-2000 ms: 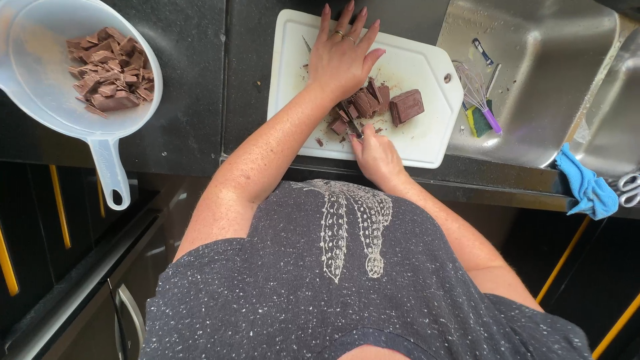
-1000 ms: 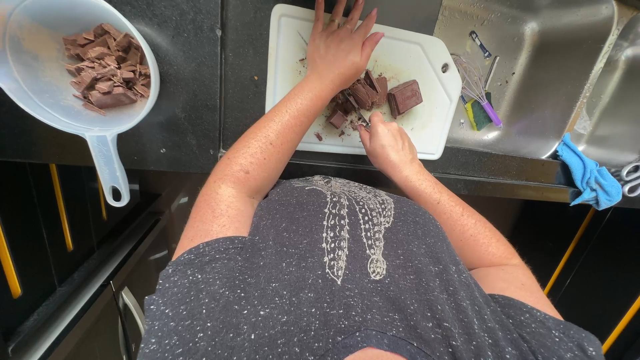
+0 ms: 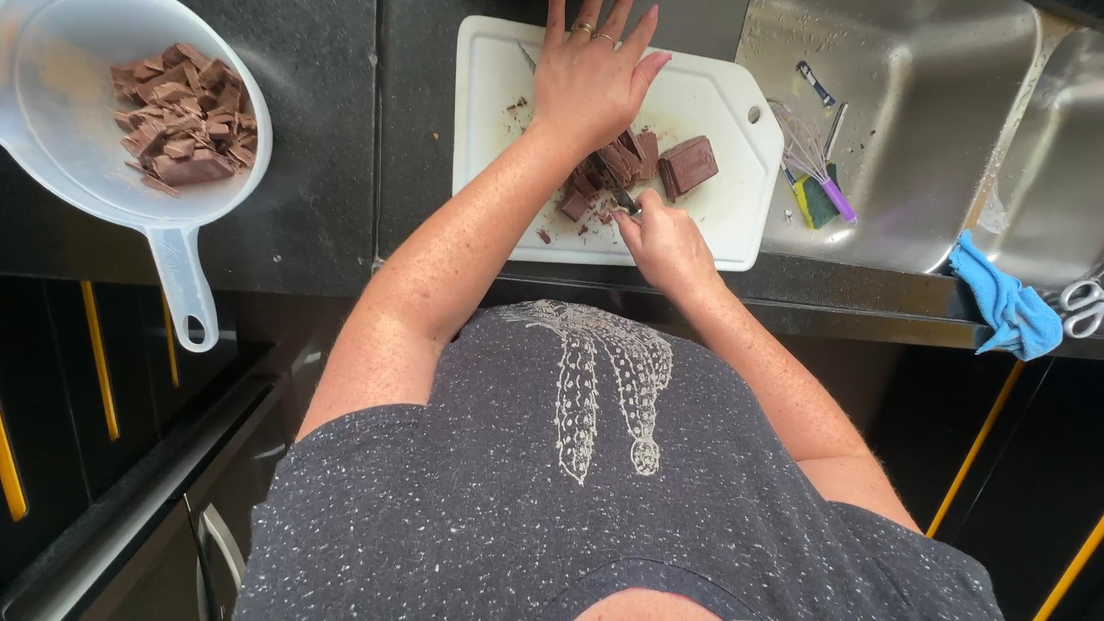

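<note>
My left hand (image 3: 595, 86) lies palm down with fingers spread over the blade of a knife (image 3: 527, 57), whose tip shows at the left of the hand. My right hand (image 3: 668, 246) grips the knife's handle near the board's front edge. Cut chocolate pieces (image 3: 621, 161) lie partly under my left wrist and against the knife, with crumbs around them. To their right sits a thicker chocolate block (image 3: 688, 166). All rest on a white plastic cutting board (image 3: 733, 233). Most of the blade is hidden.
A translucent plastic bowl with a handle (image 3: 184, 285) stands left, holding chopped chocolate (image 3: 185, 121). Right of the board, a steel sink (image 3: 949, 112) holds a purple-handled whisk (image 3: 837, 200) and a sponge (image 3: 811, 203). A blue cloth (image 3: 1009, 302) hangs over its front edge beside scissors (image 3: 1082, 308).
Compared with two seconds ago, both hands are slightly farther from my body, and my right hand is a little farther right. My right hand keeps its grip on the knife.
</note>
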